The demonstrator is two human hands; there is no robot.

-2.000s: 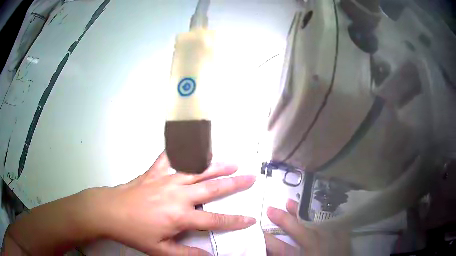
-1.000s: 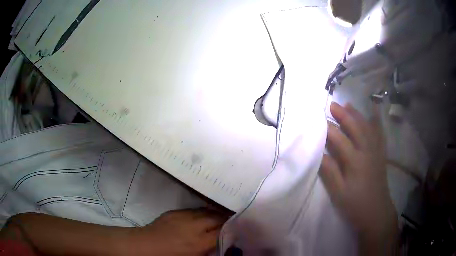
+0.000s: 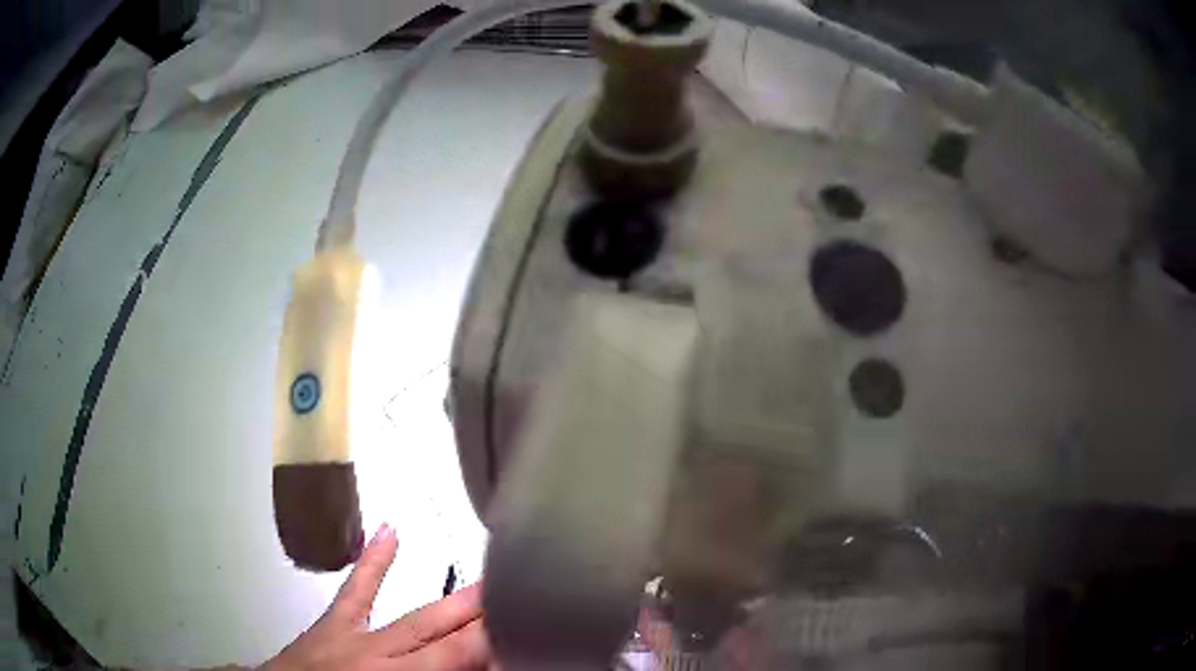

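Observation:
The pale sewing machine head fills the centre and right, close and blurred. My left hand lies at the bottom edge, fingers spread, palm down; its wrist is cut off and some fingertips end behind the machine head. White garment cloth lies above its fingers, glaring, its outline faint. A small blurred pinkish patch shows at the bottom beneath the machine head; I cannot tell whether it is my right hand. The needle and presser foot are hidden.
A cream gooseneck lamp with a blue ring mark and brown end hangs left of the machine head. The white table has a long dark strip at left. Crumpled white cloth lies along the back. A ribbed cream knob stands on the machine head.
The view has shifted from the table's front edge to the machine head and lamp. My left hand has moved from the near edge onto the table, fingers spread. My right hand is no longer clearly visible.

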